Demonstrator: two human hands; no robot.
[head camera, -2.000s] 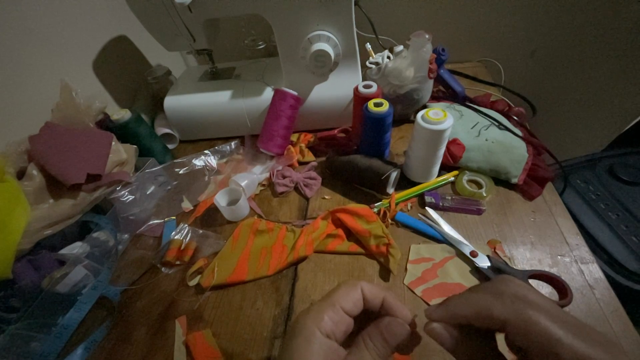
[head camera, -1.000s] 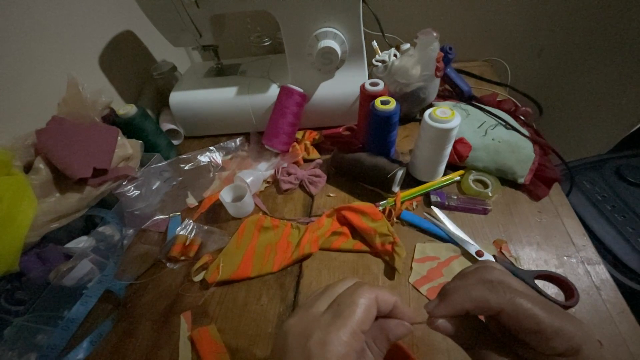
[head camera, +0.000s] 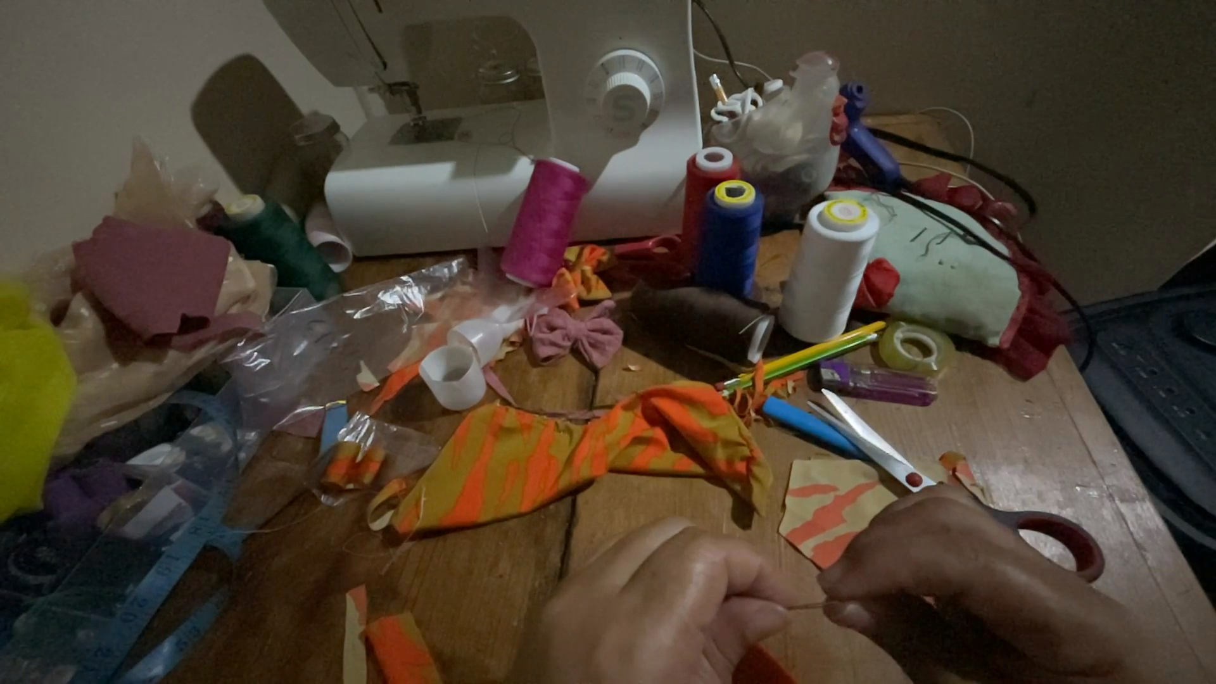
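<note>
My left hand (head camera: 684, 598) is at the bottom centre, thumb and forefinger pinched on one end of a short, thin, thread-like strand (head camera: 806, 605). My right hand (head camera: 959, 579), to its right, pinches the strand's other end. Some orange fabric (head camera: 763, 668) shows below my left hand; whether the hand holds it, I cannot tell. Just behind my right hand lie scissors (head camera: 888, 456) with parted blades and a patterned fabric scrap (head camera: 822, 503). Farther back, a gathered orange and olive fabric piece (head camera: 570, 446) lies on the wooden table (head camera: 494, 589).
A white sewing machine (head camera: 513, 190) stands at the back. Before it are a magenta thread cone (head camera: 544, 223), a blue one (head camera: 730, 242) and a white one (head camera: 826, 275). A pink fabric bow (head camera: 575, 332), adhesive tape (head camera: 912, 349) and a purple lighter (head camera: 879, 383) lie nearby. Plastic bags and a blue measuring tape (head camera: 176, 560) fill the left.
Between my fingertips, the strand shows more plainly now than two seconds ago. Both hands stay close together at the bottom of the view. The things on the table have not plainly moved.
</note>
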